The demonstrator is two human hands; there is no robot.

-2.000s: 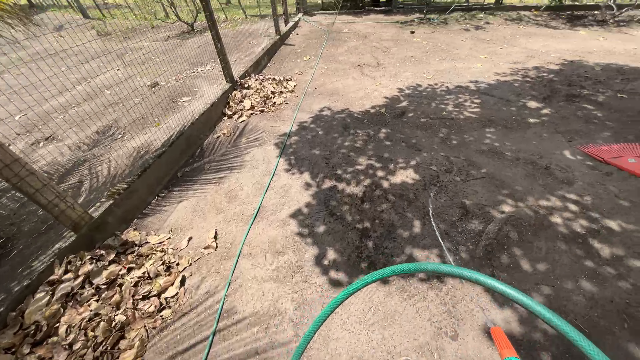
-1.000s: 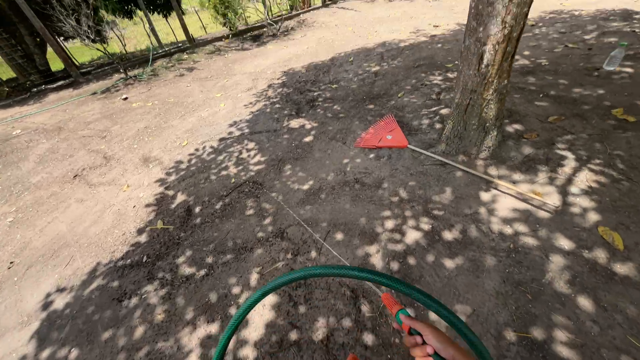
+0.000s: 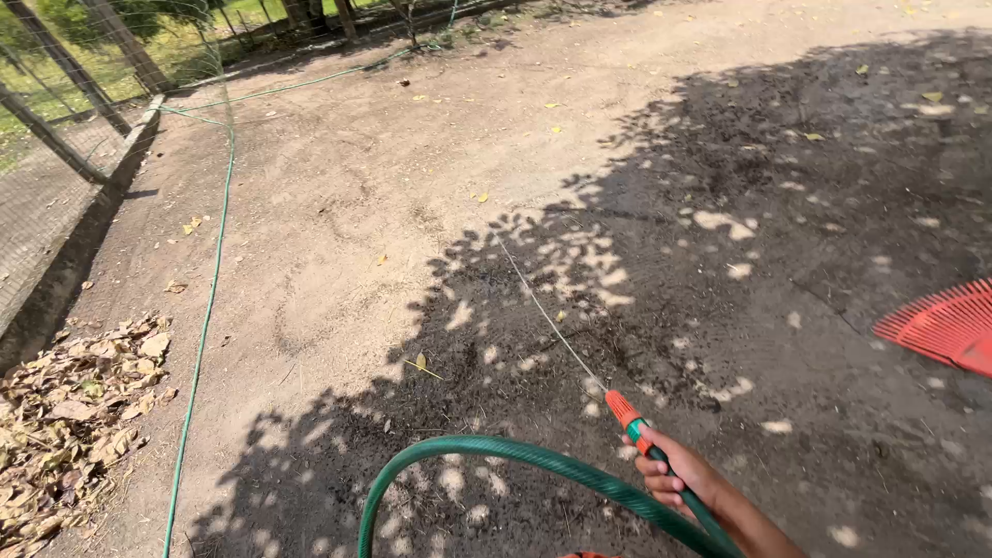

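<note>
My right hand [image 3: 676,470], at the lower right, is closed around the green and orange hose nozzle [image 3: 626,415]. A thin jet of water [image 3: 546,314] leaves its orange tip and runs up and left over the dirt. From the hand a thick green garden hose [image 3: 496,444] arches left and drops out of the bottom edge. The red fan head of a leaf rake [image 3: 949,325] lies on the shaded ground to the right, apart from the hand. My left hand is out of view.
Dry leaves [image 3: 74,426] lie piled at the lower left, near the concrete curb [image 3: 58,294] of a wire fence [image 3: 39,178] with posts. A thin green hose [image 3: 209,302] stretches along the ground beside them. Tree shade covers much of the dirt [image 3: 372,178].
The view has swung back left since one second ago; the tree trunk seen then is out of frame. The nozzle stays in my right hand, its water jet still flowing.
</note>
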